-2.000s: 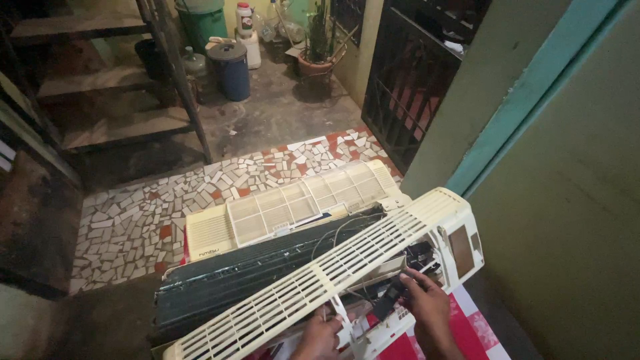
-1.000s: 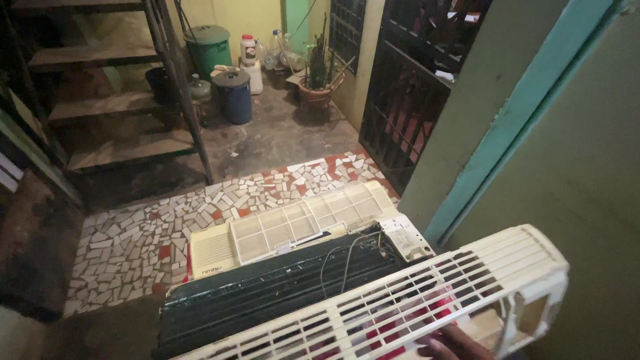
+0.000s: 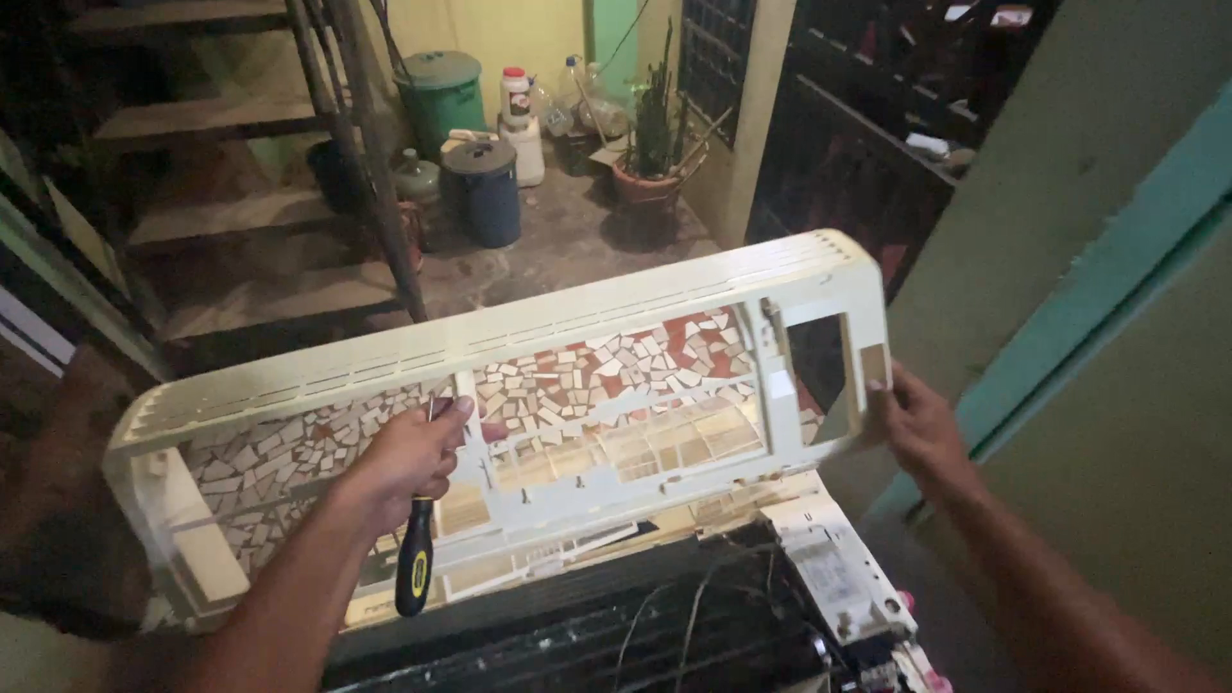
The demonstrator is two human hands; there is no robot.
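Note:
Both hands hold up the cream plastic front frame of a split air conditioner (image 3: 626,486), tilted, with the floor showing through its openings. My left hand (image 3: 414,452) grips the frame's middle rib and also keeps a screwdriver (image 3: 415,558) with a black and yellow handle, hanging handle down. My right hand (image 3: 919,419) grips the frame's right end. Below and nearer lies the indoor unit's body, with its dark finned coil (image 3: 577,616), loose thin wires and a white end housing (image 3: 833,568). Behind the frame is a cream panel with mesh filters (image 3: 674,443), partly hidden.
Wooden stairs (image 3: 231,207) with a metal rail rise at the left. Farther back stand a green bin (image 3: 443,101), a blue lidded bucket (image 3: 486,197), plastic jugs (image 3: 525,149) and a potted cactus (image 3: 650,178). A dark metal door (image 3: 828,164) and a green wall (image 3: 1116,433) are at the right.
The front frame has been lifted off the unit's body and turned upright, farther forward. The coil and white end housing now show below it. My left hand has come back into view.

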